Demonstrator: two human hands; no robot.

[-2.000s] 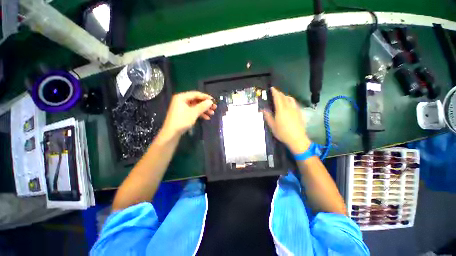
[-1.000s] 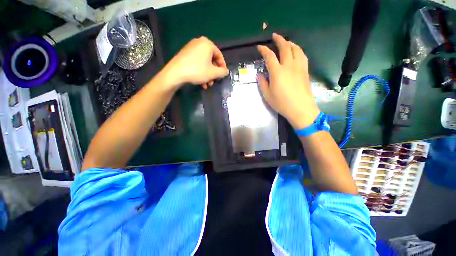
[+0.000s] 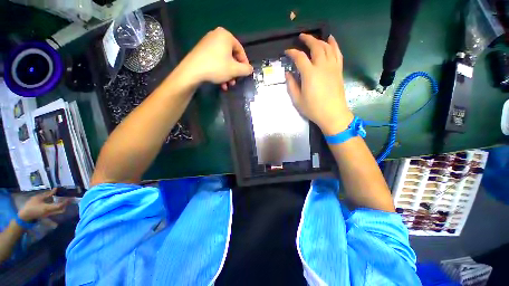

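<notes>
An open tablet [image 3: 282, 128] with a silver-white central plate and a circuit board at its far end lies in a black carrying tray [image 3: 237, 151]. My left hand [image 3: 220, 60] is at the tablet's upper left corner, thumb and fingertips pinched together at the board's edge. Whether a small part is between them is too small to tell. My right hand [image 3: 321, 84] rests over the tablet's upper right side, fingers spread and bent, fingertips near the board's right end. It wears a blue wrist strap [image 3: 346, 133].
A parts tray at left holds dark small parts [image 3: 120, 98], a screw dish [image 3: 146, 44] and a zip bag [image 3: 127, 31]. An electric screwdriver [image 3: 397, 42] hangs at right, near a blue coiled cord [image 3: 396, 106]. Another person's hand [image 3: 42, 206] is at lower left.
The view has shifted, so the tablet and tray sit further left than the screwdriver. My left hand has moved in to the tablet's upper left corner. Another person's hand has appeared at lower left.
</notes>
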